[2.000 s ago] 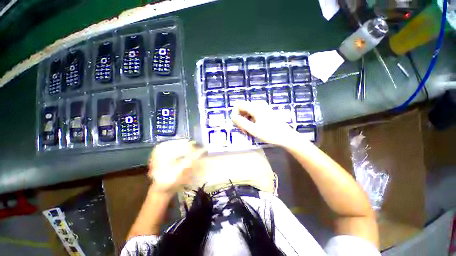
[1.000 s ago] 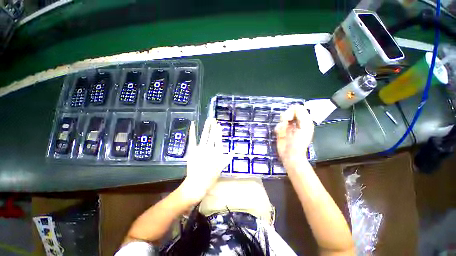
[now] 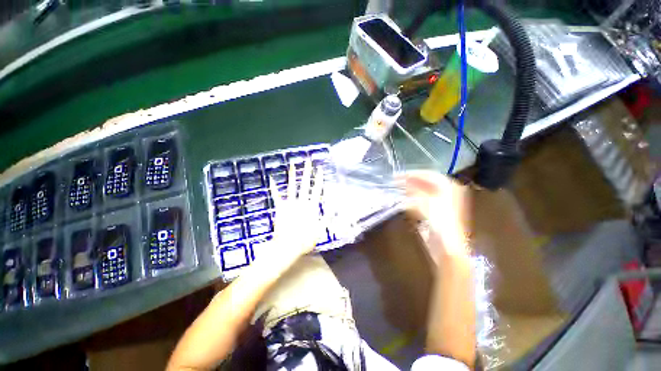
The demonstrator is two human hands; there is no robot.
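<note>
The lens tray (image 3: 230,230), clear plastic with rows of square pockets holding dark rectangles, lies near the bench edge. My left hand (image 3: 298,217) rests over its right part, fingers spread, and hides some pockets. My right hand (image 3: 438,203), blurred, is right of the tray, past the bench edge. Its fingers are closed at the end of a clear, shiny plastic piece (image 3: 366,192), which reaches back toward my left hand; blur hides its exact shape. The phone tray (image 3: 190,250) lies to the left with black keypad phones (image 3: 164,238); several at lower left are back-up.
Beyond the lens tray stand a whitish bottle (image 3: 383,117), a grey-white device (image 3: 388,54) and a yellow-green bottle (image 3: 449,83). A blue cord (image 3: 462,94) and a black ribbed hose (image 3: 520,80) hang at right. Clear trays (image 3: 569,65) lie back right; cardboard boxes (image 3: 572,174) sit below.
The view has turned right, bringing the hose and far trays in. My right hand has moved from over the lens tray to its right, with the clear piece now at its fingers.
</note>
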